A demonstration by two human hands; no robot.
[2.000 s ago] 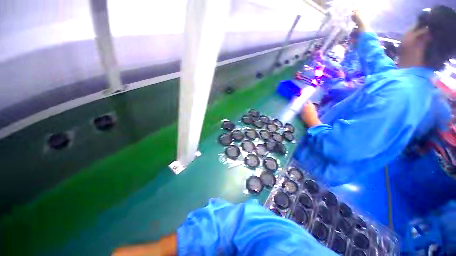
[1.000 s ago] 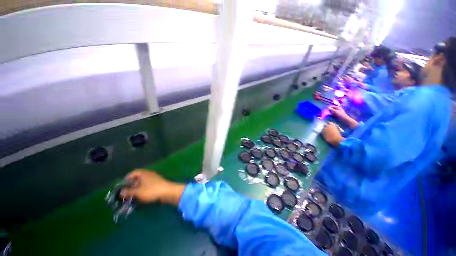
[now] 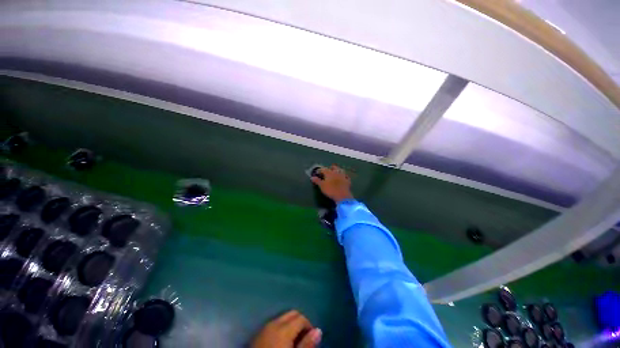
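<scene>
My right hand [image 3: 334, 183] is stretched out over the far dark strip, its fingers closed on a small round black unit [image 3: 317, 172] with clear film around it. Another black disc on film [image 3: 328, 217] lies just below my right wrist, partly hidden by the sleeve. My left hand [image 3: 289, 331] is at the bottom edge, partly cut off, with curled fingers; whether it holds anything cannot be seen.
A clear blister tray [image 3: 146, 231] of black discs lies left, with loose black discs [image 3: 154, 317] beside it. Single discs lie along the strip [image 3: 192, 193]. A slanted white post [image 3: 530, 255], a disc pile [image 3: 511, 323] and a blue bin [image 3: 608, 311] are right.
The view has swung left, bringing the left tray into sight and the neighbour out. My right hand has moved to the far strip with a black unit. My left hand has appeared.
</scene>
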